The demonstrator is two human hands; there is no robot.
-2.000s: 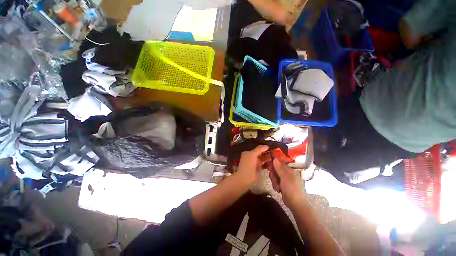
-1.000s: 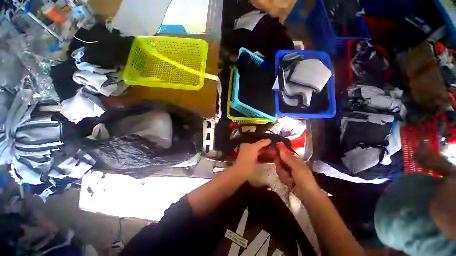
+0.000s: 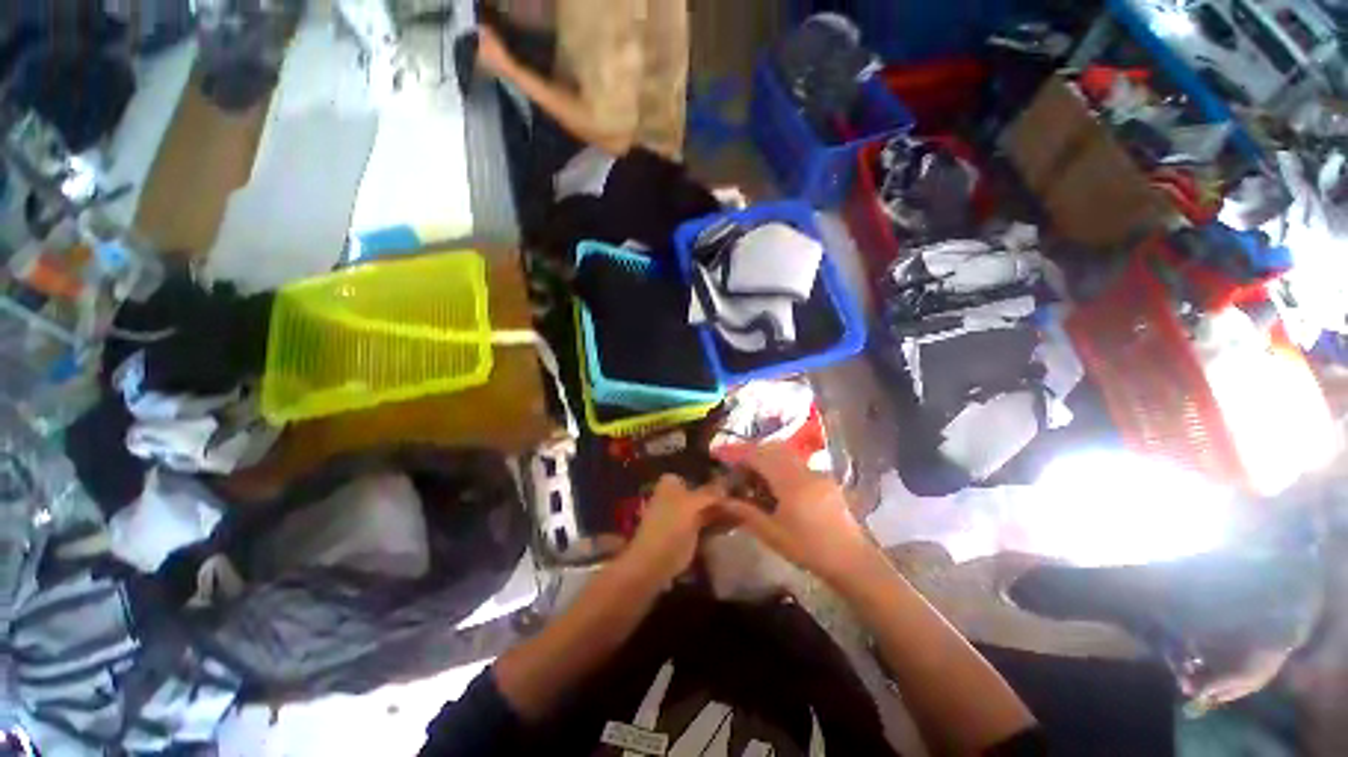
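Observation:
My left hand (image 3: 673, 521) and my right hand (image 3: 800, 518) are close together at the lower middle, in front of the blue and turquoise baskets. Their fingers meet around a small dark cloth piece (image 3: 739, 482). Its shape is blurred and mostly hidden by the fingers. I cannot tell whether a small tool is also in the fingers. A red and white item (image 3: 791, 422) lies just behind my hands.
A yellow-green basket (image 3: 379, 337) stands left. A turquoise basket (image 3: 643, 396) and a blue basket (image 3: 843, 333) holding pale pieces stand ahead. A black plastic bag (image 3: 370, 592) lies left. Stacked dark and pale pieces (image 3: 968, 362) and a red basket (image 3: 1146, 370) are right.
The view has shifted, and the baskets sit further left and lower. My hands have come closer together. The red piece between my fingers no longer shows. A blurred figure remains at the lower right.

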